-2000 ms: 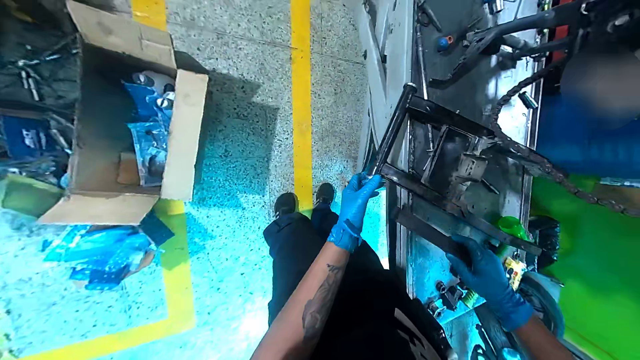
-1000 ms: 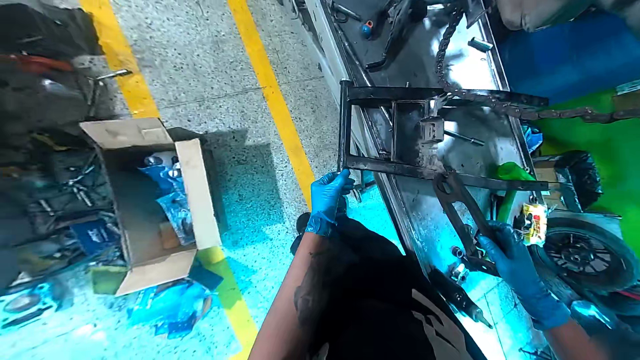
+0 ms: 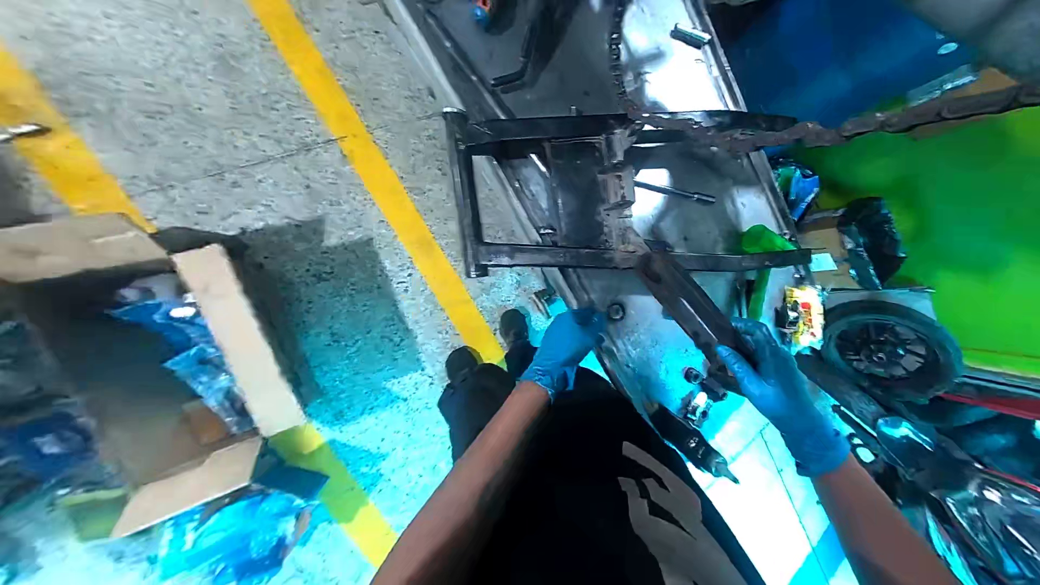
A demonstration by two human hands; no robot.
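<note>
A black metal motorcycle swingarm frame (image 3: pixel 528 258) lies across a metal workbench (image 3: pixel 691 211), its left end beyond the bench edge. A dirty drive chain (image 3: pixel 756 136) runs over its far side to the right. My right hand (image 3: pixel 784 390), in a blue glove, is closed on a dark, flat slotted metal bar (image 3: pixel 686 305), whose far end meets the frame's near rail. My left hand (image 3: pixel 569 345), also gloved, is just below the frame beside the bench edge, fingers curled; whether they hold anything is unclear.
An open cardboard box (image 3: pixel 244 341) with blue plastic bags stands on the floor at left. A power tool (image 3: pixel 691 443), sockets and a rod (image 3: pixel 674 192) lie on the bench. A wheel (image 3: pixel 890 349) is at the right, near a green surface (image 3: pixel 967 219).
My left hand has come away from the left end of the frame, which it touched in the earlier frames. My right hand still holds the slotted bar. The view has shifted.
</note>
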